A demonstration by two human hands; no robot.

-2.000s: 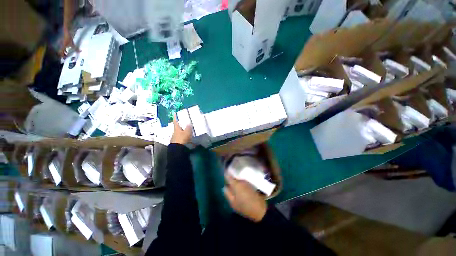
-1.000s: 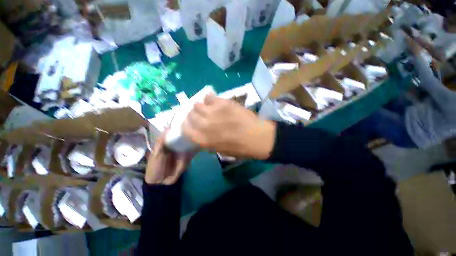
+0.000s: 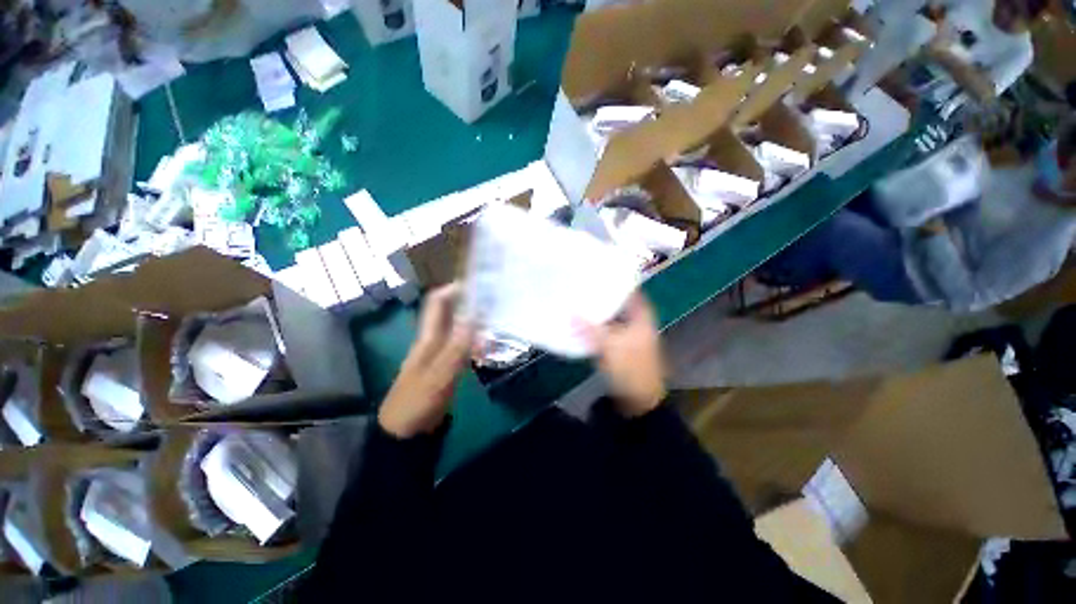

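A white, flat, roughly square box or leaflet (image 3: 543,277) is held up in front of me, blurred and bright. My left hand (image 3: 427,368) holds its left side and my right hand (image 3: 628,360) holds its lower right corner. Behind and below it, an open retail box (image 3: 443,245) shows partly, with shiny wrap at its lower end; the rest is hidden. A row of small white accessory boxes (image 3: 342,269) lies on the green mat beyond my left hand.
Open retail boxes with wrapped products stand at left (image 3: 236,354) and right (image 3: 708,189). Green parts (image 3: 266,171), white packets (image 3: 130,242), paper stacks (image 3: 316,59) and an upright white box (image 3: 466,59) lie beyond. A shipping carton (image 3: 897,460) is lower right. A person (image 3: 944,236) is at right.
My hands have moved apart to opposite sides of a white item, now broad side up. The view has shifted, showing the shipping carton at lower right.
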